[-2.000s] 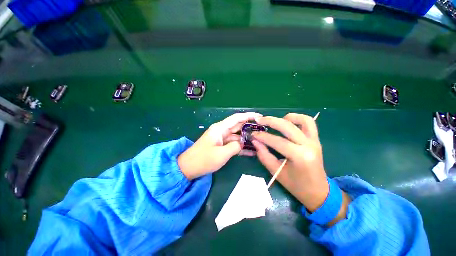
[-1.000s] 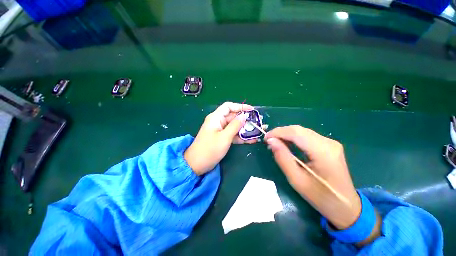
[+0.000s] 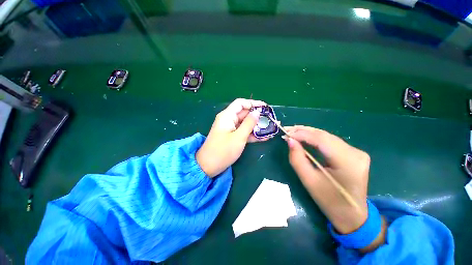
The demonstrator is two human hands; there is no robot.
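Observation:
My left hand (image 3: 227,135) holds an open smartwatch case (image 3: 265,128) by its left side, thumb on its upper left edge. The case has a shiny rim, dark inner parts and a pale round area in the middle. My right hand (image 3: 331,173) holds a thin wooden stick (image 3: 320,166) like a pen. The stick's tip is at the upper inside of the case. A blue band (image 3: 358,232) is round my right wrist. A white wipe (image 3: 265,208) lies flat on the green bench between my forearms.
Several watch cases (image 3: 192,80) stand in a spaced row across the bench (image 3: 248,93), with another at the right (image 3: 412,99). A black elongated device (image 3: 40,140) lies at the left. A dark case (image 3: 467,163) is cut off at the right edge. White crumbs are scattered about.
Two seconds ago both hands' fingers were on the case. My right hand has since drawn back to the right and brought the stick tip into the case, now turned open towards the camera.

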